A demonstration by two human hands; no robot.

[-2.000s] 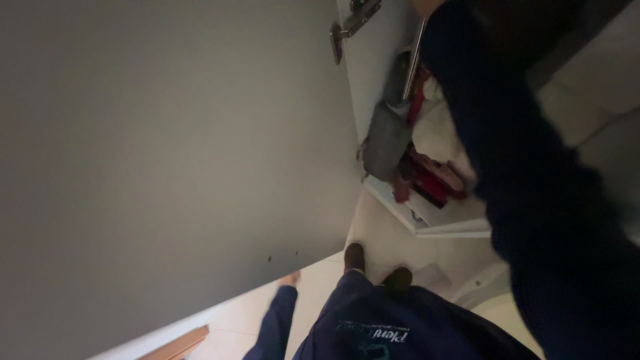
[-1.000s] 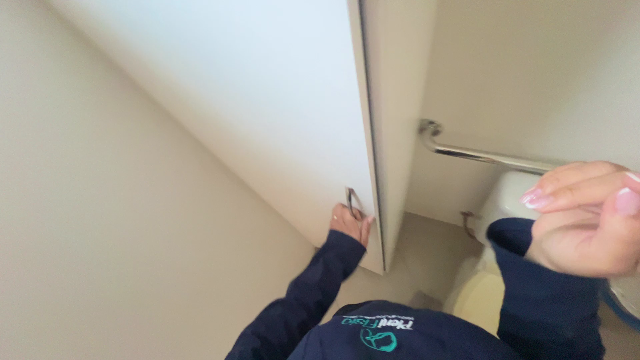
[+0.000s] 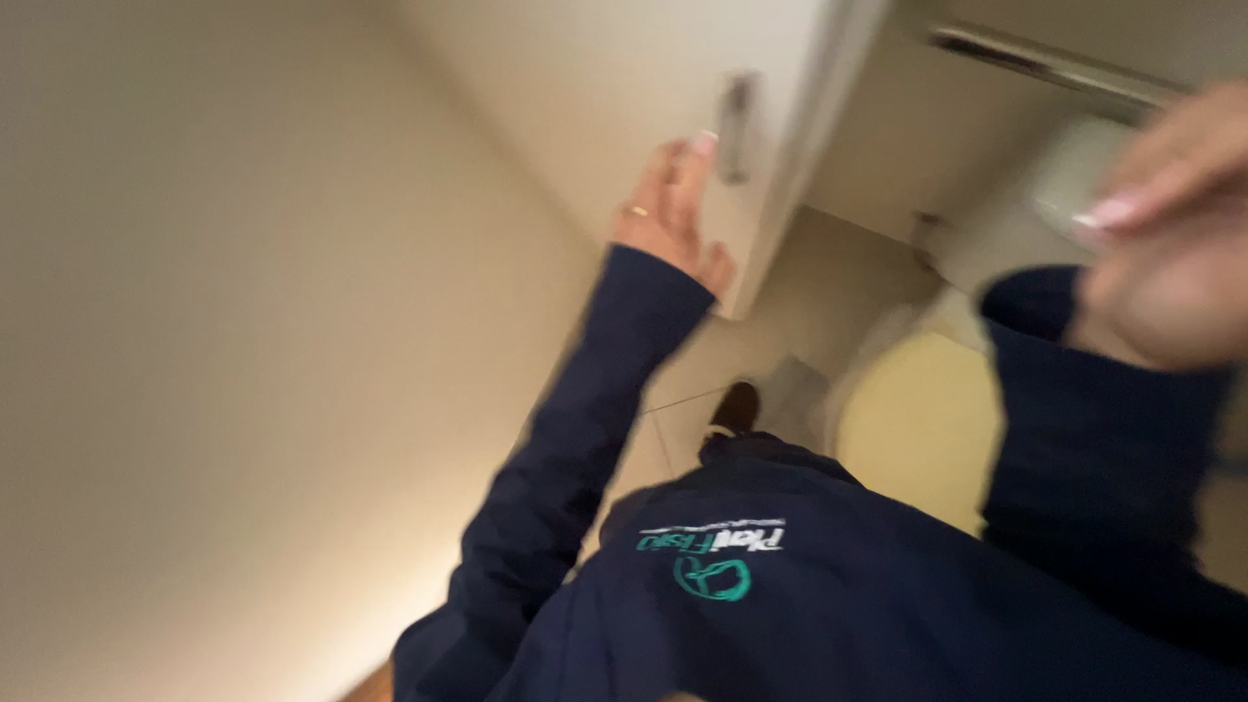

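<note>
My left hand (image 3: 675, 214), with a ring on one finger, is raised in front of a white cabinet door (image 3: 604, 88). Its fingertips are close beside the metal door handle (image 3: 736, 129) and are not wrapped around it. At the right edge my right hand (image 3: 1165, 229) is lifted, blurred by motion, with its fingers bent; nothing can be made out in it. Part of that hand is cut off by the frame.
A metal grab bar (image 3: 1053, 68) is fixed to the wall at upper right. Below it stands a toilet with a pale yellowish lid or seat (image 3: 921, 424). A plain wall (image 3: 244, 292) fills the left side. My dark shoe (image 3: 737, 408) is on the tiled floor.
Two seconds ago the cabinet was open, with items inside; the door now appears closed. My left hand gripped the handle one second ago and has now let go. The view has shifted.
</note>
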